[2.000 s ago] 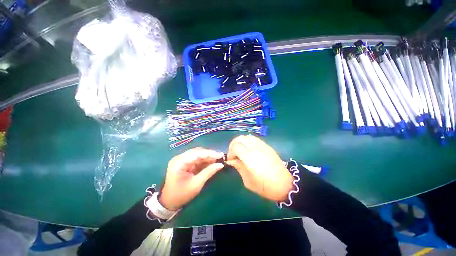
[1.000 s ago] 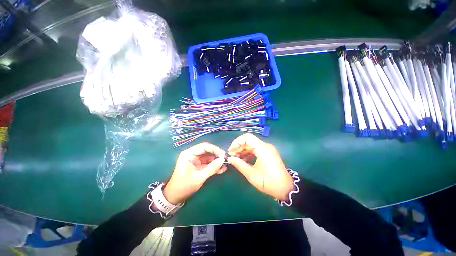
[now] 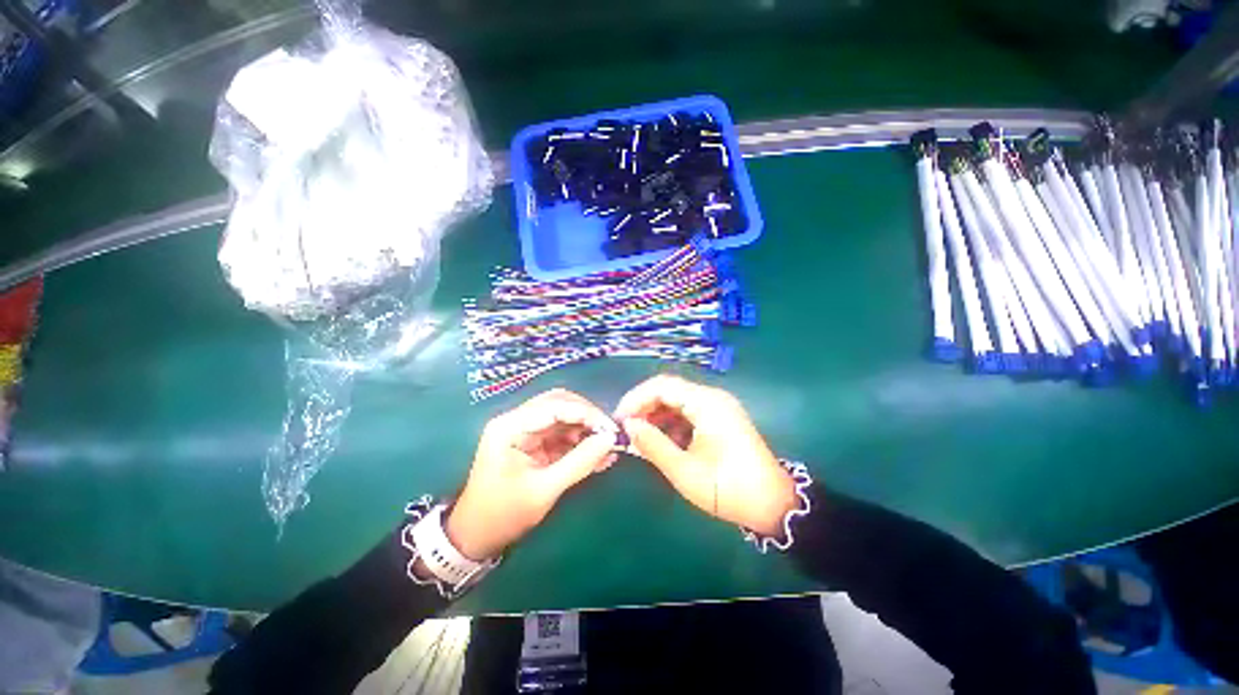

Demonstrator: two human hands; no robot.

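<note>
My left hand (image 3: 527,462) and my right hand (image 3: 709,455) meet at the fingertips over the green bench. Between them they pinch a small dark part (image 3: 622,439), mostly hidden by the fingers; I cannot tell its exact shape. Just beyond the hands lies a fanned pile of multicoloured wire leads (image 3: 584,326), with blue connectors (image 3: 724,356) at its right end. Behind the pile stands a shallow blue parts bin (image 3: 565,242) holding loose black pieces (image 3: 659,183) with white or silvery slivers.
A clear bag of white sleeves (image 3: 333,183) stands at the left, its twisted end (image 3: 302,441) trailing towards me. White sleeved assemblies (image 3: 1033,258) with black tops and blue bottoms lie in a row at the right. A metal rail (image 3: 829,128) runs behind. Blue stools (image 3: 1107,611) show below the bench edge.
Both hands have stayed together at nearly the same spot, with the fingers shifting around the small part. The white and blue piece seen beside my right wrist two seconds ago no longer shows.
</note>
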